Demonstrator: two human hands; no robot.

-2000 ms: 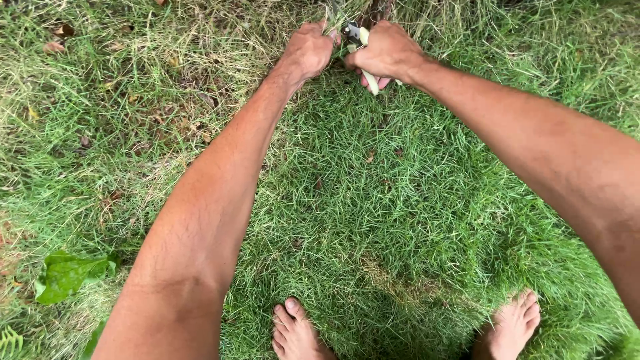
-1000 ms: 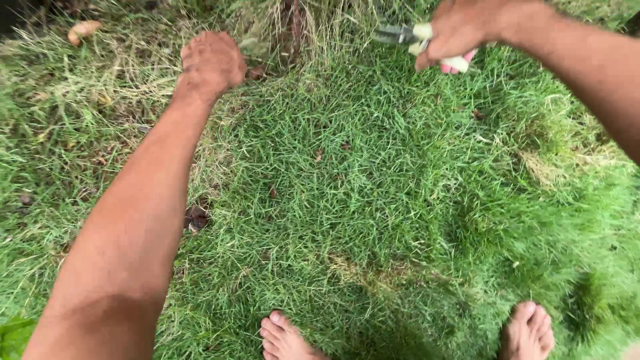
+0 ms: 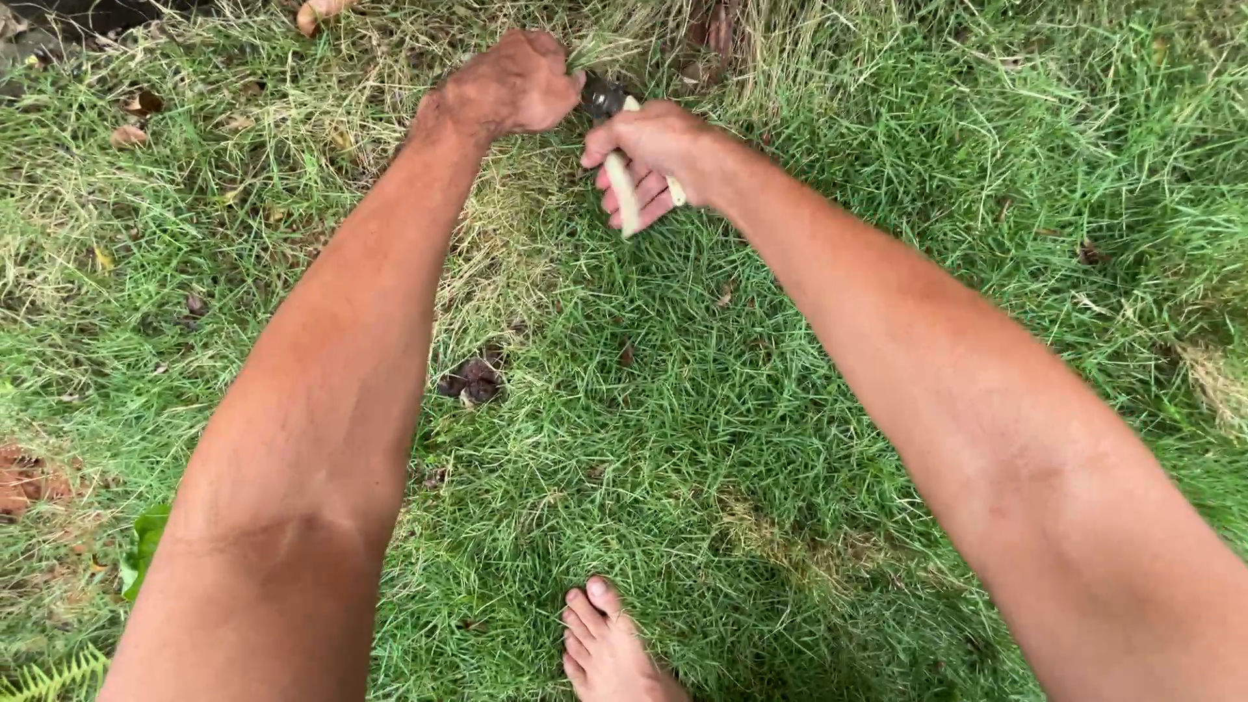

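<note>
My right hand (image 3: 655, 156) holds a pair of pruning shears with pale cream handles (image 3: 621, 193) near the top middle of the head view. The dark metal head of the shears points up and left, right beside my left hand (image 3: 517, 83). That left hand is closed on a tuft of grass (image 3: 606, 54), whose blades stick out past its fingers. How far apart the shears' blades are cannot be told, as grass and my fingers partly cover them.
Long grass (image 3: 721, 341) covers the ground. A reddish-brown woody stump (image 3: 717, 34) stands just beyond the shears. A dark clump (image 3: 475, 378) lies below my left forearm's wrist end. My bare foot (image 3: 619, 648) is at the bottom, and a stone-like edge (image 3: 39, 49) shows at top left.
One second ago my hands were far apart, with the shears off to the right. Now they are close together, and my left hand has grass in it.
</note>
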